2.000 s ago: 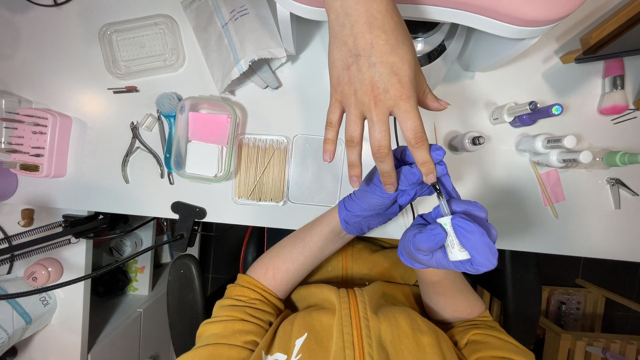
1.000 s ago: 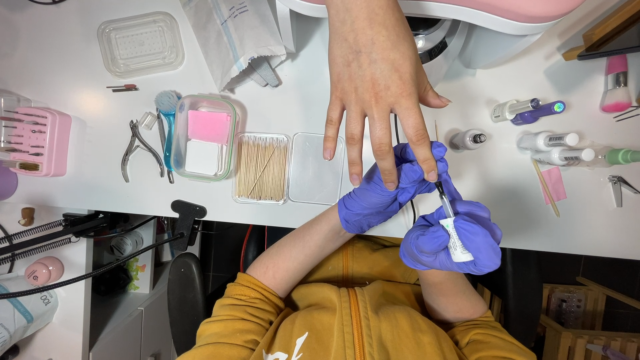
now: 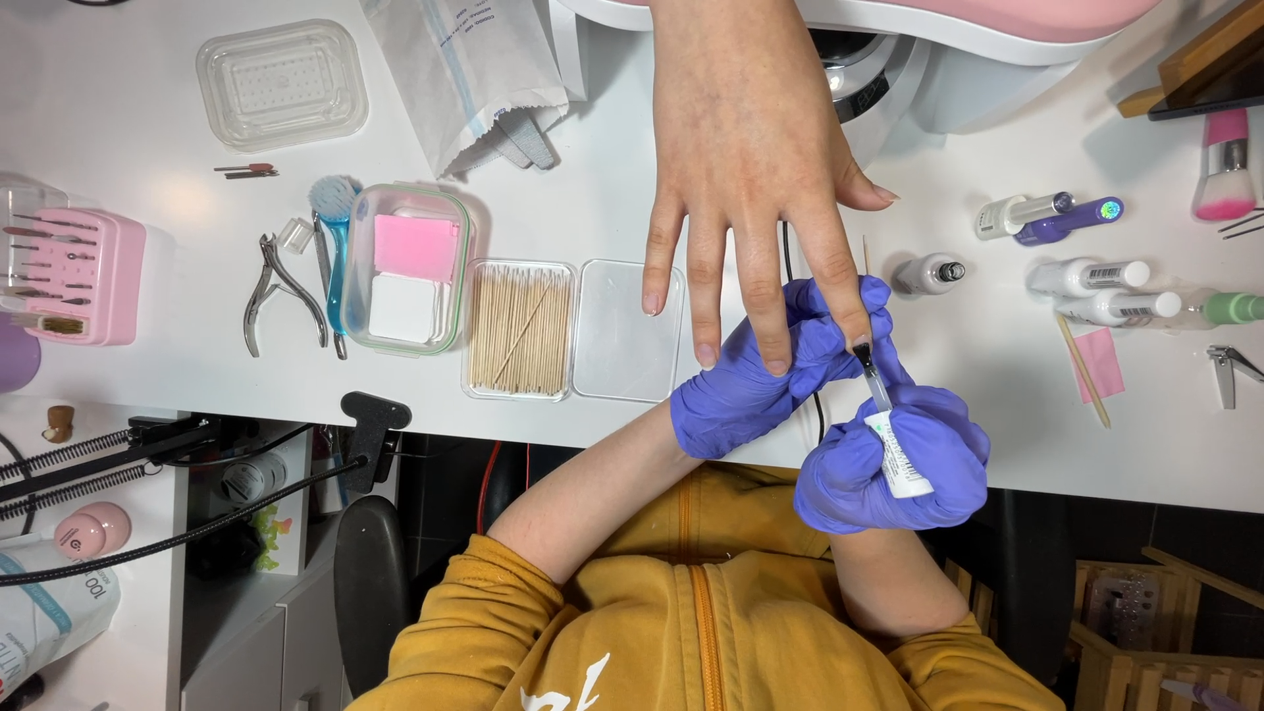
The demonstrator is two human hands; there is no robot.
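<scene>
Both my hands wear purple gloves. My left hand (image 3: 780,370) grips the index fingertip of another person's hand (image 3: 741,148), which reaches down from the top with its fingers spread. In my right hand (image 3: 894,459) is the white cap of a nail polish brush (image 3: 871,370), its dark bristles touching the nail of that index finger. An uncapped bottle (image 3: 928,274) stands on the table to the right of the gloved fingers. Left of my left hand lie an open clear box of wooden sticks (image 3: 520,331) and its clear lid (image 3: 628,331).
Polish bottles (image 3: 1091,276) lie at the right, near a nail clipper (image 3: 1229,370) and a powder brush (image 3: 1226,168). Cuticle nippers (image 3: 276,296), a lidless container (image 3: 410,267) and a pink drill-bit holder (image 3: 99,276) are on the left. A pink-topped nail lamp (image 3: 987,30) stands behind.
</scene>
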